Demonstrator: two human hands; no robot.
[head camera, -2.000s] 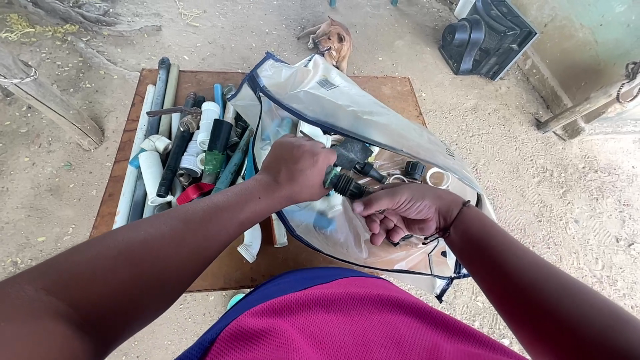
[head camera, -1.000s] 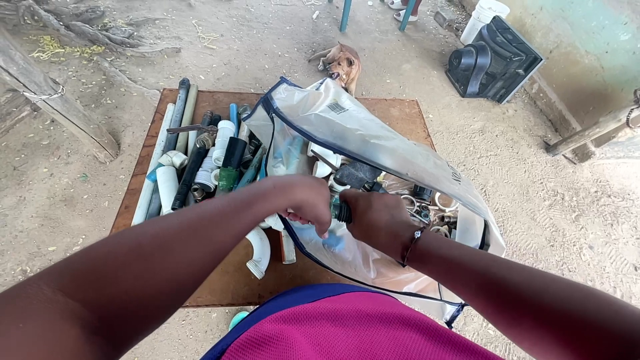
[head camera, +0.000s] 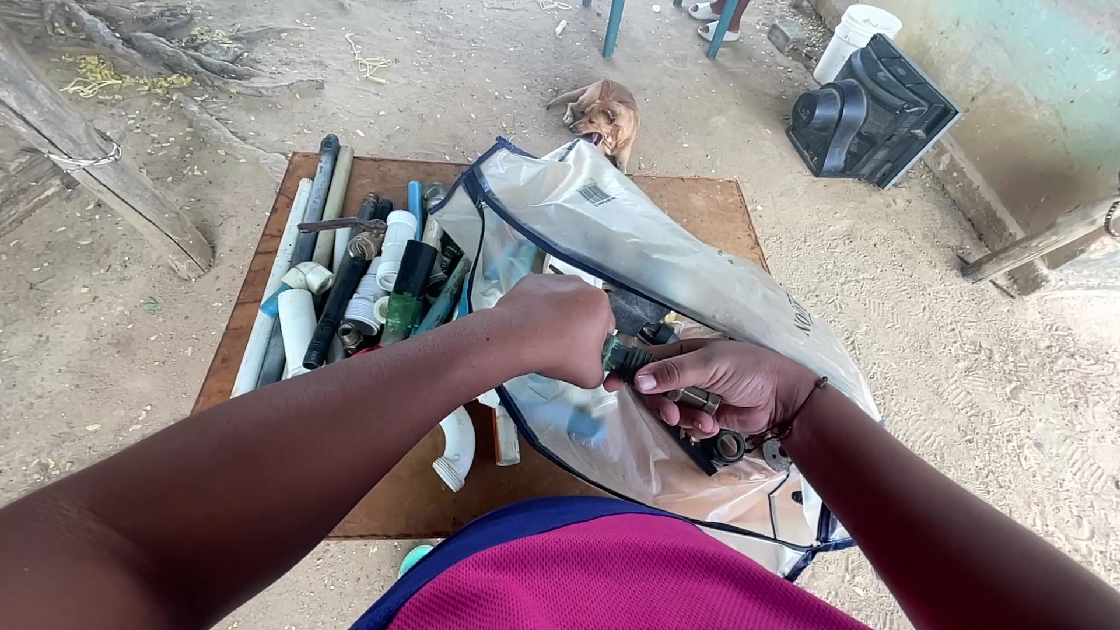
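Observation:
My left hand (head camera: 564, 328) is closed around the green end of a threaded pipe fitting (head camera: 626, 357), above an unzipped clear plastic bag (head camera: 647, 210) with dark blue edging. My right hand (head camera: 726, 381) grips the fitting's black threaded part between thumb and fingers; a brass-coloured piece (head camera: 696, 399) shows at those fingers, and how it joins the fitting is partly hidden. Inside the bag, below the right hand, lie a black ring-shaped fitting (head camera: 727, 445) and other dark parts. A white curved pipe (head camera: 457, 446) rests on the wooden table (head camera: 376, 503) in front of the bag.
Pipes and fittings lie piled at the table's left, among them a white elbow (head camera: 308, 277) and a black pipe (head camera: 337, 311). Beyond the table lies a brown dog (head camera: 608, 118). A wooden post (head camera: 105, 166) stands left; a white bucket (head camera: 857, 39) and black plastic object (head camera: 866, 114) are back right.
My right hand has turned from back-up to fingers showing, with the brass-coloured piece now visible at it. Both hands stay at the fitting.

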